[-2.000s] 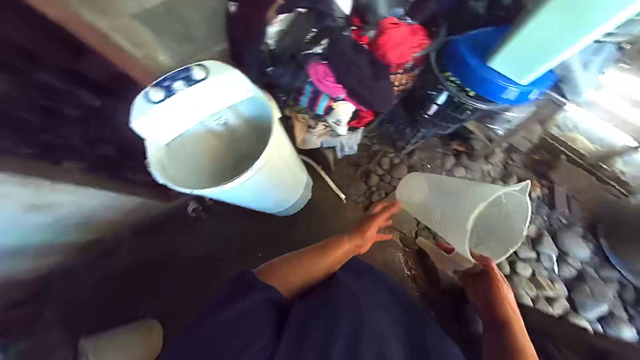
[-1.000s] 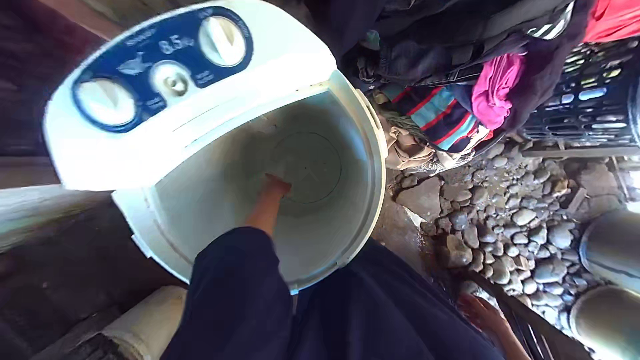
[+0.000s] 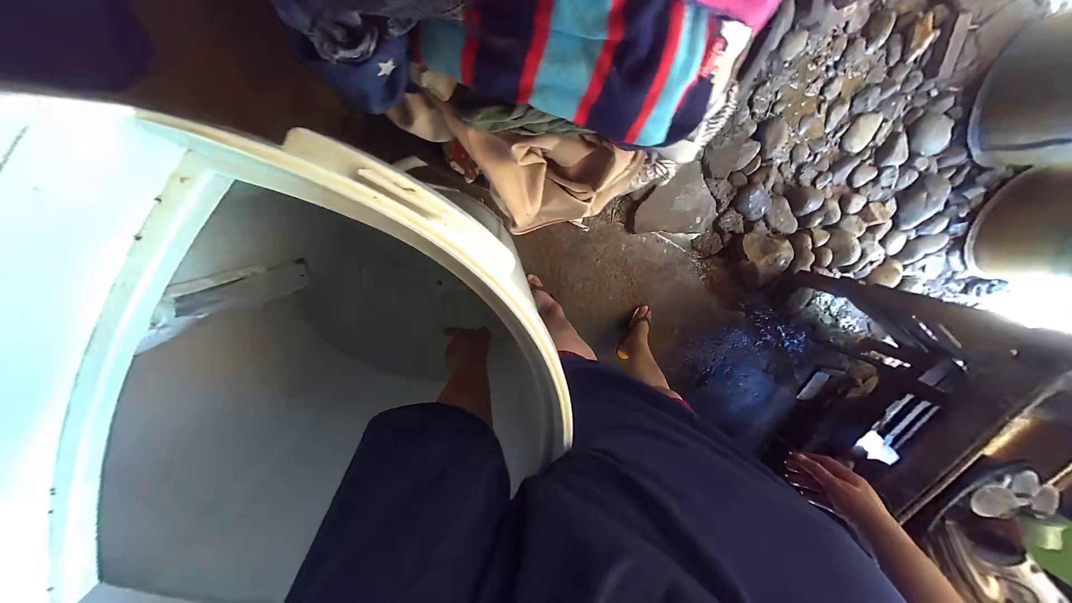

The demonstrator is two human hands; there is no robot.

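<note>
My left hand (image 3: pixel 467 345) is down inside the white tub of a washing machine (image 3: pixel 469 239), near its shadowed bottom; I see nothing in its fingers, though the dark blurs them. The tub's curved rim surrounds that arm, and a pale strip (image 3: pixel 243 289) runs along the inner wall. Out at the lower right, my right hand (image 3: pixel 825 486) hangs beside my dark clothing, fingers spread and holding nothing. Striped cloth (image 3: pixel 578 59) and beige cloth (image 3: pixel 544 176) lie heaped just beyond the tub.
Two feet, one in a sandal (image 3: pixel 636 331), stand on the concrete floor (image 3: pixel 603 268) by the tub. Rounded stones (image 3: pixel 837 167) cover the ground at the upper right, next to round containers (image 3: pixel 1026 222). Dark wooden boards (image 3: pixel 946 335) edge the right side.
Two seconds ago both hands were at a translucent plastic container, now out of view. My left hand has since gone into the tub. The view has moved much closer to the machine.
</note>
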